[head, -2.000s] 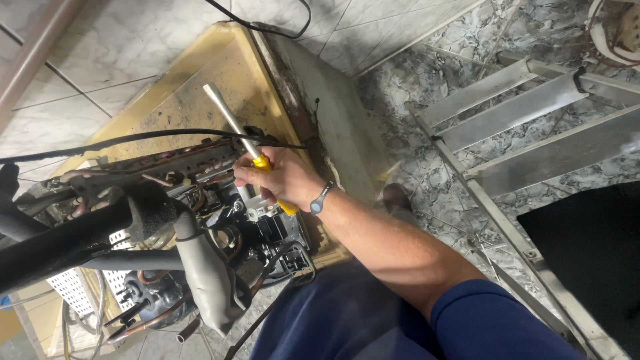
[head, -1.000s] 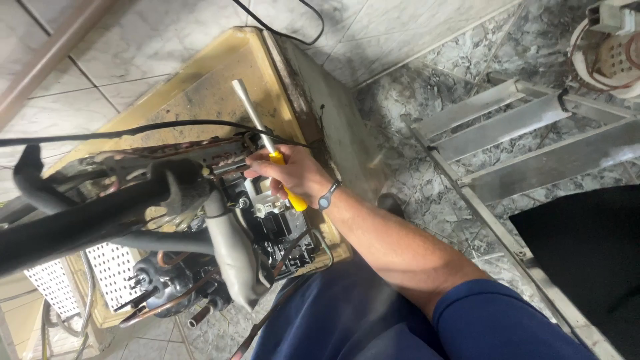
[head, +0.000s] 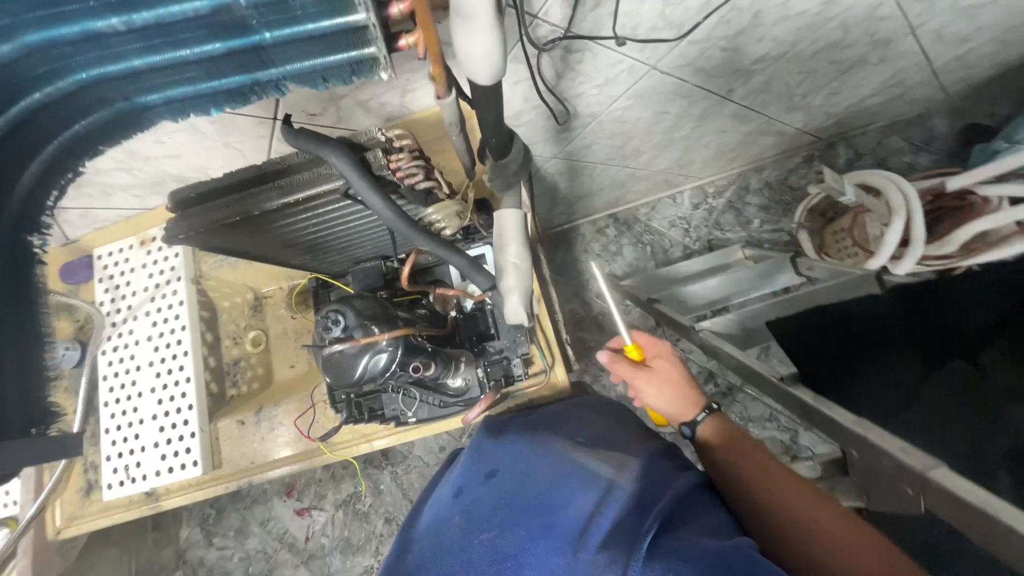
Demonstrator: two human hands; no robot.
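My right hand (head: 660,376) is closed around the yellow handle of a nut driver or similar hand tool (head: 614,308), whose metal shaft points up and to the left. The hand is in the air right of a beige basin (head: 232,436). On the basin stand a black compressor (head: 360,344) with copper pipes (head: 384,336) and a finned heat-exchanger coil (head: 280,216). Black foam pipe insulation (head: 384,204) lies across them, and a white-wrapped pipe (head: 512,264) hangs over the right part. My left hand is out of view.
A white perforated panel (head: 148,360) lies on the basin's left part. A large blue-finned coil (head: 184,56) fills the upper left. On the right are a metal ladder (head: 800,400), a black cloth (head: 912,368) and white insulated copper tubing (head: 896,216). Black cables (head: 552,40) run along the tiled wall.
My right hand has moved away from the compressor parts to the right of the basin, still holding the yellow-handled tool. The view has shifted considerably, bringing the blue-finned coil into sight.
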